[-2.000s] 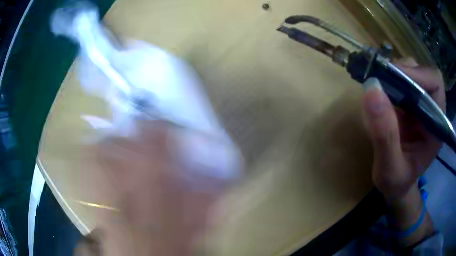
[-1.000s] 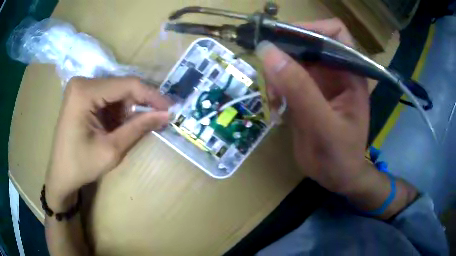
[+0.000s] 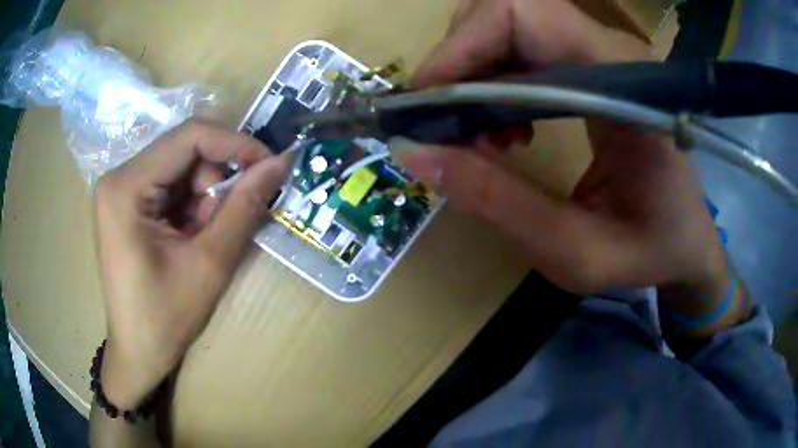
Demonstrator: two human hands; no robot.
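The white socket housing [image 3: 337,276] lies open on the tan cardboard sheet, with a green circuit board [image 3: 350,214] and yellow transformer [image 3: 358,187] inside. My right hand [image 3: 560,192] holds the soldering iron [image 3: 490,109] level across the housing's upper part, its tip pointing left near the black block [image 3: 280,122]. My left hand [image 3: 179,254] pinches a thin white lead wire [image 3: 229,182] at the housing's left edge, its fingertips close to the iron tip. The exact contact at the tip is too blurred to tell.
A clear crumpled plastic bag [image 3: 109,101] with something white inside lies at the upper left of the cardboard sheet [image 3: 262,376]. The pale solder wire sleeve [image 3: 612,107] runs along the iron to the right edge. A cardboard edge shows at the upper right.
The iron has come down from above the housing to over its black block, tip near my left fingertips. The housing has shifted slightly left and up. My left hand still pinches the wire.
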